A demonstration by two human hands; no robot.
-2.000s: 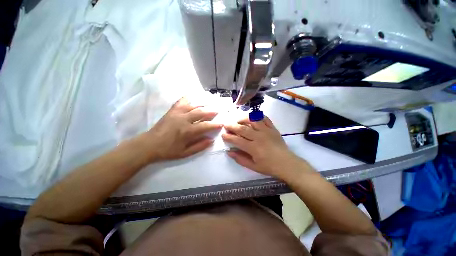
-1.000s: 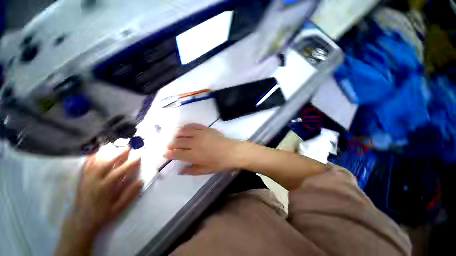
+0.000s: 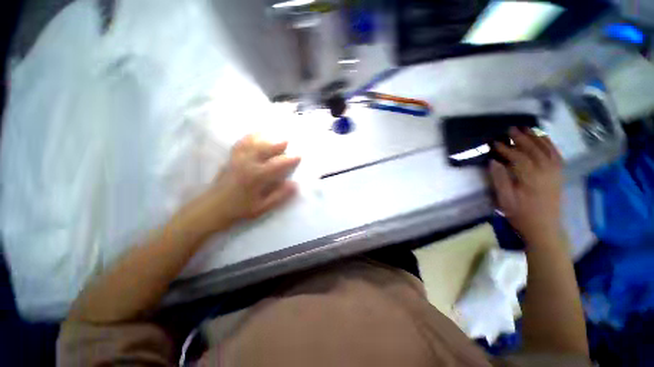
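The bright white garment piece [image 3: 154,136] lies on the machine table left of and under the sewing head; its part near the needle is overexposed. My left hand [image 3: 254,179] rests on it below the needle area, fingers slightly apart. My right hand [image 3: 529,175] is at the table's right, its fingers over the right end of the black smartphone [image 3: 466,132]. Blur hides whether they grip it. The blue knob [image 3: 343,125] is beside the needle area. The thread snips [image 3: 398,105], with orange-and-blue handle, lie right of it.
The sewing machine's lit screen [image 3: 513,21] is at the top right. A small parts tray [image 3: 594,115] is at the table's right corner. The grey table edge [image 3: 344,242] runs in front of me. Blue cloth [image 3: 624,215] and crumpled white material [image 3: 491,294] are below at right.
My right hand has left the needle area and moved right to the smartphone. My left hand stays near the needle area. The view swung right, then back.
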